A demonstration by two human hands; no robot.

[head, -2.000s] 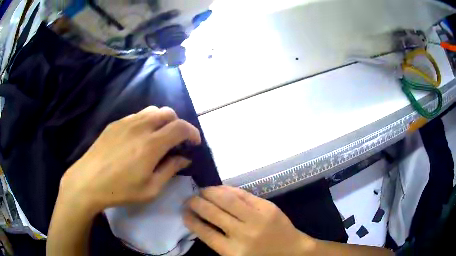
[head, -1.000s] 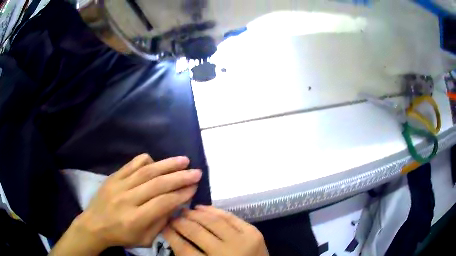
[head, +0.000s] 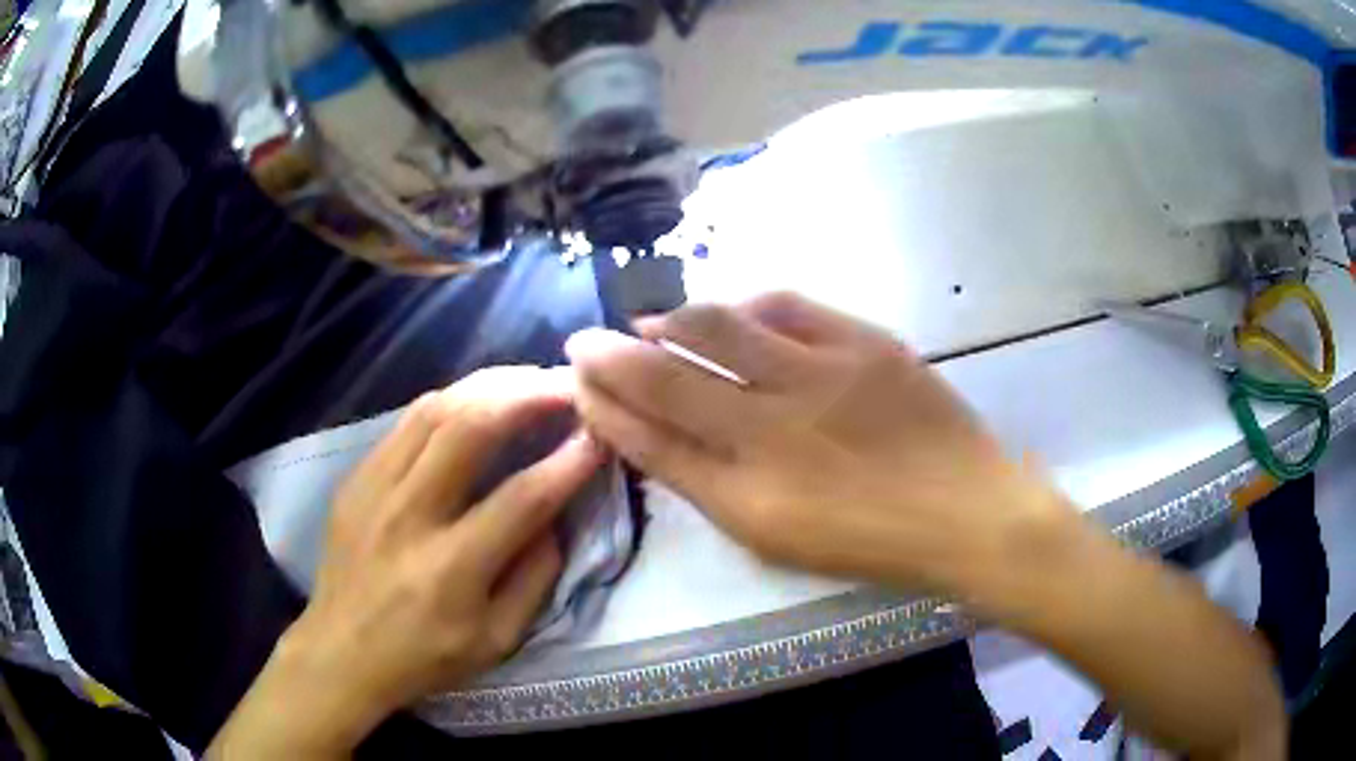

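Note:
Black fabric point(head: 134, 431) lies left of the needle and runs under the machine head. A pale grey fabric piece point(head: 290, 491) lies over it, bunched near my fingers. My left hand point(head: 461, 520) grips the bunched pale fabric with thumb and fingers. My right hand point(head: 803, 431) is blurred, its fingertips at the dark fabric edge just in front of the dark grey tab point(head: 650, 283); a thin white line shows between its fingers. Whether it grips the fabric I cannot tell. The presser foot and needle are hard to make out in the glare.
The white sewing machine head point(head: 982, 30) with "JACK" lettering spans the top. Scissors with yellow and green loops point(head: 1279, 424) lie at the right. A measuring tape point(head: 714, 665) follows the table's front edge. Black and white fabric hangs below the table at right.
Both hands have moved up from the table's front edge towards the needle, my right hand furthest. The pale piece has come up with them and shows more. The view has shifted, showing more machine head.

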